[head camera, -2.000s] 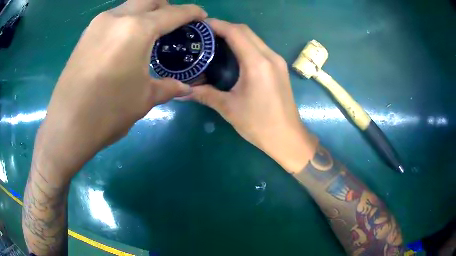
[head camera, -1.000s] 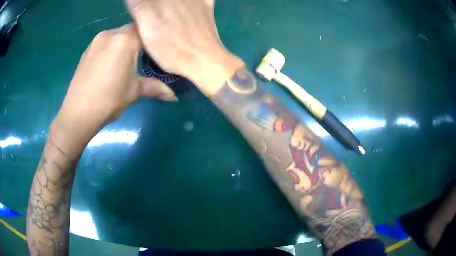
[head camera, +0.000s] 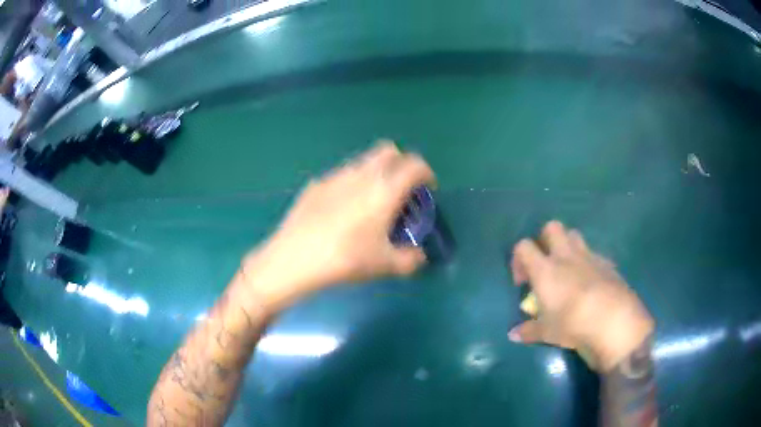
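Observation:
The black cylindrical unit (head camera: 420, 218) is in my left hand (head camera: 342, 221), near the middle of the view. Its shiny patterned top faces right, and my fingers and thumb are around its side. My right hand (head camera: 576, 300) is at the right, blurred, with fingers and thumb curled around a pale yellow piece (head camera: 529, 303), which looks like part of the mallet. The rest of the mallet is hidden by my hand and forearm. The two hands are apart.
A row of dark parts (head camera: 138, 150) with a crinkled clear piece stands at the upper left. Two black units (head camera: 73, 236) are at the left edge. A small pale scrap (head camera: 696, 165) lies at the far right. A pale rail (head camera: 200, 33) runs along the back.
The view has shifted to show more of the surface and the left side. My right hand has left the unit and moved right to the mallet. My left hand still holds the unit.

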